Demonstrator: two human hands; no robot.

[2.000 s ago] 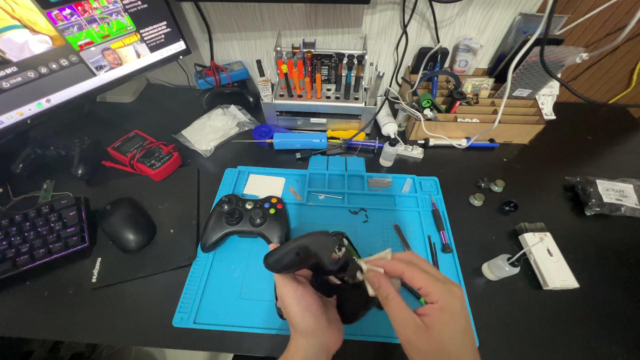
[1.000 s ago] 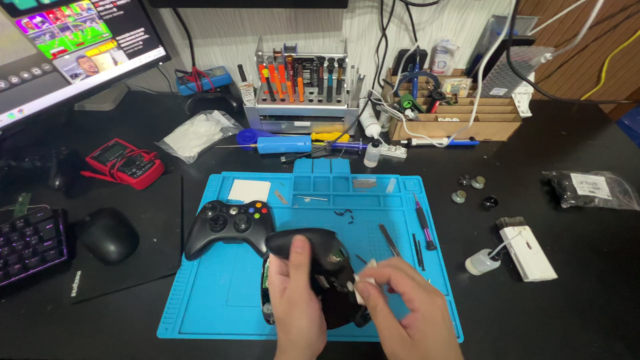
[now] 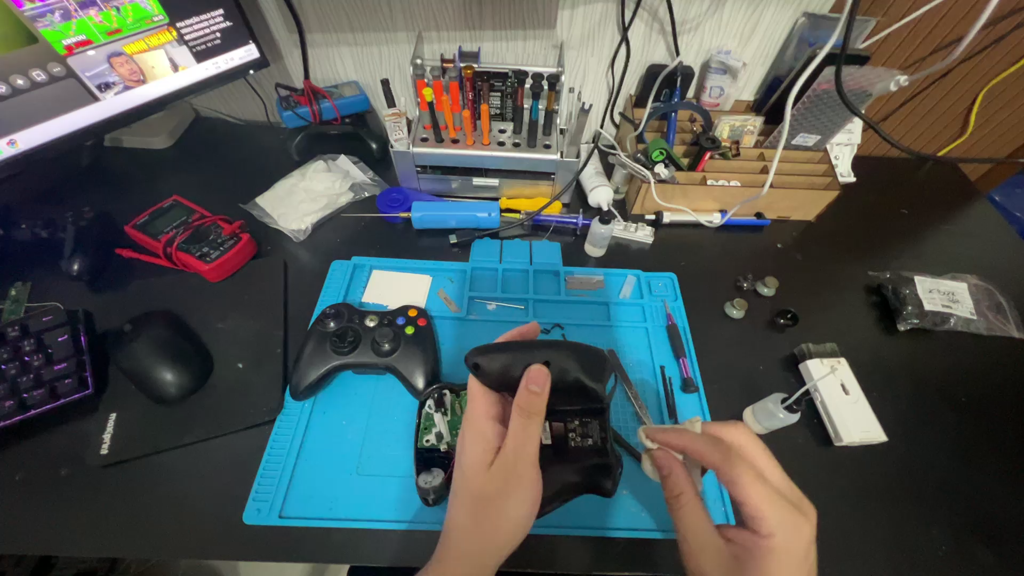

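My left hand (image 3: 500, 464) grips a black game controller's rear shell (image 3: 576, 368), its thumb across the grip of the shell. Below and behind that hand lies an opened controller half (image 3: 444, 420) with a green circuit board and a vibration motor showing. My right hand (image 3: 736, 496) pinches a folded white cloth or wipe (image 3: 672, 452) just right of the shell, apart from it. An assembled black controller (image 3: 372, 344) rests on the blue silicone repair mat (image 3: 320, 480). Metal tweezers (image 3: 632, 388) and a purple-handled screwdriver (image 3: 680, 352) lie to the right.
Behind the mat stand a screwdriver rack (image 3: 488, 160) and a wooden organizer (image 3: 736, 196). A red multimeter (image 3: 192, 240) and a mouse (image 3: 164, 356) are at left. On the right are a dispenser bottle (image 3: 772, 414), a white box (image 3: 844, 400), thumbstick parts (image 3: 736, 308) and a bagged item (image 3: 944, 304).
My right hand with the white cloth has moved off the shell to the right. The shell in my left hand has been turned, and its rear side now shows.
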